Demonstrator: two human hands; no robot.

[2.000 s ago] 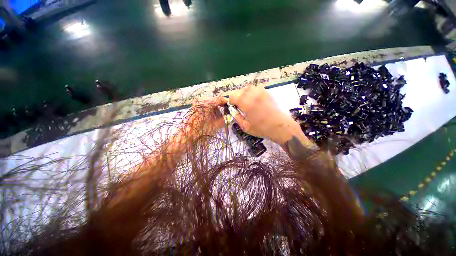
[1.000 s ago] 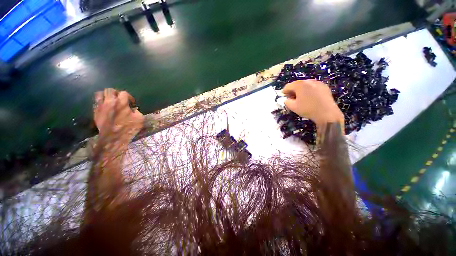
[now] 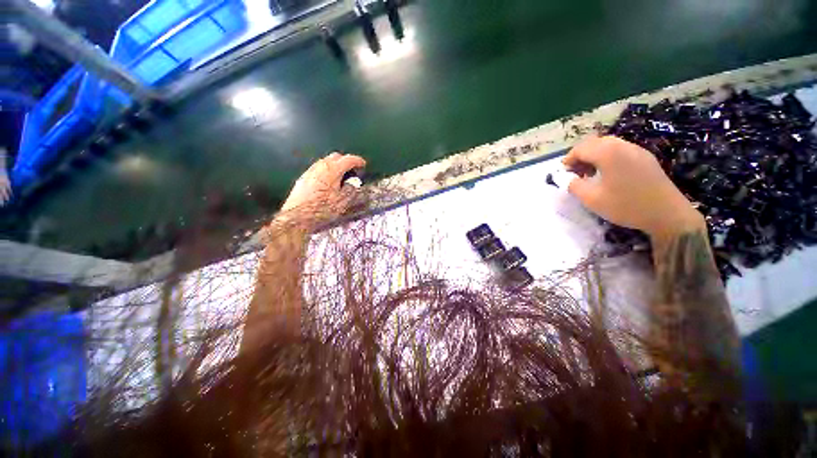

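Note:
My left hand [image 3: 318, 190] is at the belt's near edge, its fingers curled round a black unit [image 3: 349, 175] that is mostly hidden; a pale fingertip shows beside it. My right hand [image 3: 623, 183] is over the white top, left of the parts pile [image 3: 752, 170], with a small black part [image 3: 551, 180] at its pale-covered fingertips. Several black pieces [image 3: 498, 252] lie in a short slanted row on the white top between my hands. Hair blurs the lower view and my left forearm.
The green conveyor belt [image 3: 502, 89] runs beyond the speckled side rail [image 3: 484, 163]. Dark units [image 3: 367, 32] stand on its far side. Blue bins [image 3: 175, 40] are across the belt at upper left. Another blue object [image 3: 43, 376] is at lower left. A person's hand [image 3: 4, 179] shows at the left edge.
The view has turned left. My hands came apart after the first frame; my left went to the belt, my right to the pile. My right hand is now left of the pile with a part.

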